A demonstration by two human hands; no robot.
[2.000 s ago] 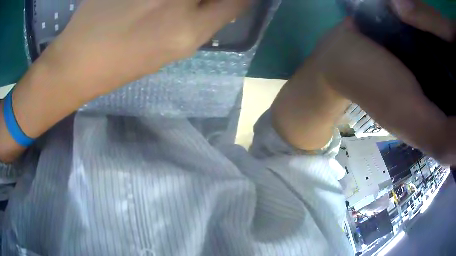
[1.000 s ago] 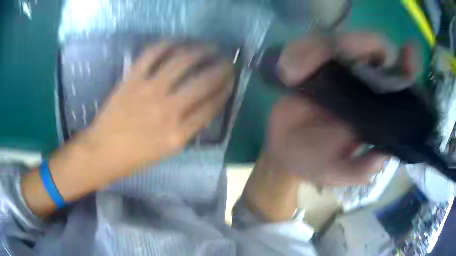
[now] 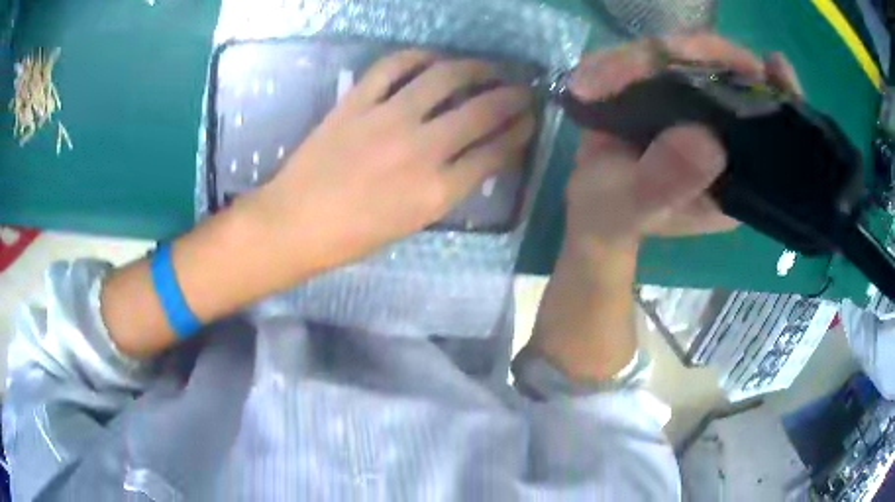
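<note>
A grey tablet housing (image 3: 245, 127) with a dark rim and white marks lies on bubble wrap (image 3: 393, 284). My left hand (image 3: 402, 157), with a blue wrist band, lies flat over the housing's middle and right part, fingers slightly apart; whether anything is under the fingers is hidden. My right hand (image 3: 658, 176) grips a thick black electric screwdriver (image 3: 785, 162). Its tip points left, at the housing's upper right edge near my left fingertips; whether it touches is too blurred to tell.
A pile of thin tan sticks (image 3: 35, 96) lies on the green mat (image 3: 108, 167) at far left. A round silvery dish (image 3: 662, 14) is at the top. Yellow tape (image 3: 846, 41) crosses the upper right. White sheets with black rows (image 3: 765, 338) hang at the lower right.
The view has shifted, bringing more of the bench into sight. The screwdriver has come from off to the right towards the housing's right edge. My left hand remains over the housing.
</note>
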